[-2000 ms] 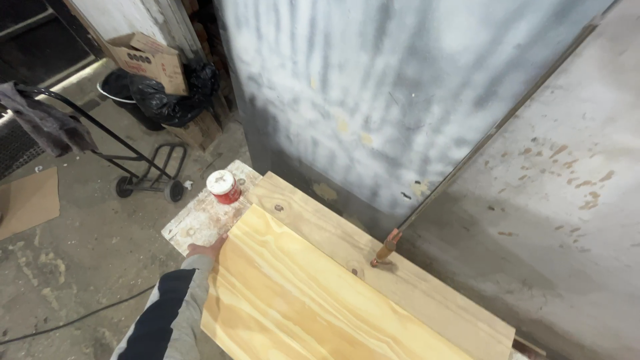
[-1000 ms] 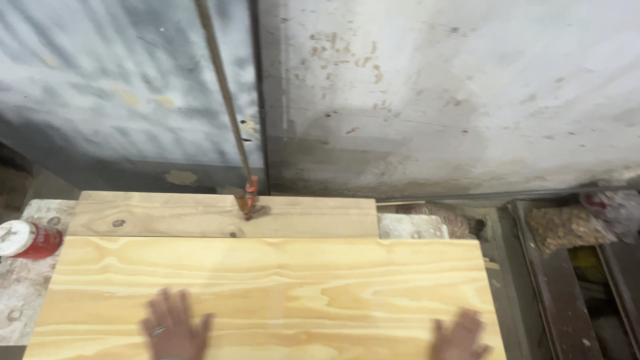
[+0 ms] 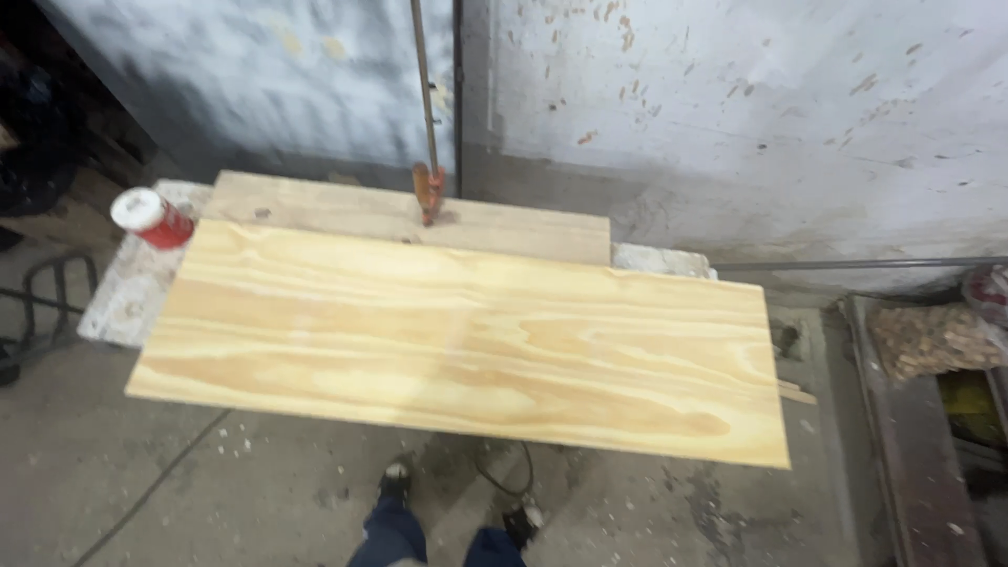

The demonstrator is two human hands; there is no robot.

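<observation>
Neither my left hand nor my right hand shows in the view now. A wide, light pine board (image 3: 472,346) lies flat across a paint-spattered bench top (image 3: 130,295), its near edge jutting out over the floor. Along its far side rests a narrower, duller wooden board (image 3: 331,206). A bar clamp with a wooden handle (image 3: 426,189) stands on that narrower board, its long bar rising in front of the grey panel. At the bench's left end is a red and white can (image 3: 153,218).
Behind the bench stand a smeared grey panel (image 3: 315,94) and a stained wall (image 3: 748,134). A bag of small wooden pieces (image 3: 937,339) lies at the right. A cable (image 3: 157,480) crosses the floor at left, and part of a hand cart (image 3: 59,287) shows beside the bench.
Both hands, over the pine board one second ago, have left the view. Earlier, one hand was at the board's left end. The view has swung right since the first frame.
</observation>
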